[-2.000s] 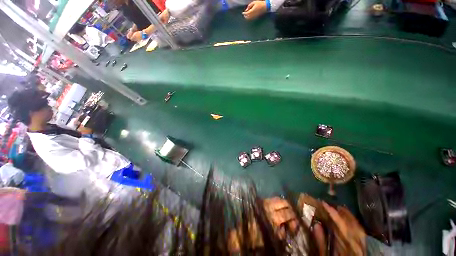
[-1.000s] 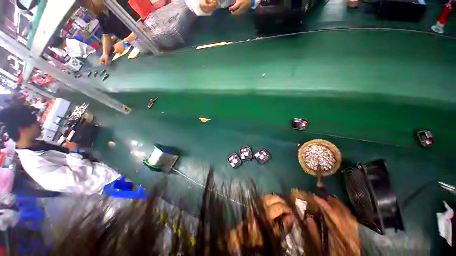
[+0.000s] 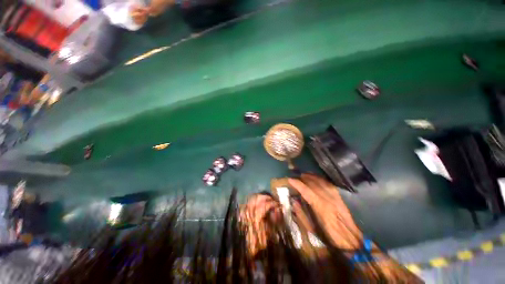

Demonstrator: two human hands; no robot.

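Note:
My left hand (image 3: 257,213) and my right hand (image 3: 326,208) are close together at the bottom centre, partly covered by dark hair strands and blurred. Between them is a brown work board (image 3: 281,182) with a white pad (image 3: 283,195) on it. What the fingers hold is hidden. A blue wrist strap (image 3: 363,252) is on my right wrist. The round tan-rimmed parts bowl (image 3: 268,145), with small silver parts in it, sits just beyond my hands. Several small black modules lie on the green bench, one group (image 3: 220,165) left of the bowl.
A black flanged frame (image 3: 342,161) stands right of the bowl. Further right are a white tissue (image 3: 433,159) and a black soldering station (image 3: 468,166). A boxy stand (image 3: 128,212) is at the left. Single modules (image 3: 369,89) lie on the belt. Another person's hand (image 3: 139,15) shows at the top left.
The view has turned and shifted right, so the bench things appear further left and tilted. The soldering station and the blue wrist strap now show. My hands remain together at the board.

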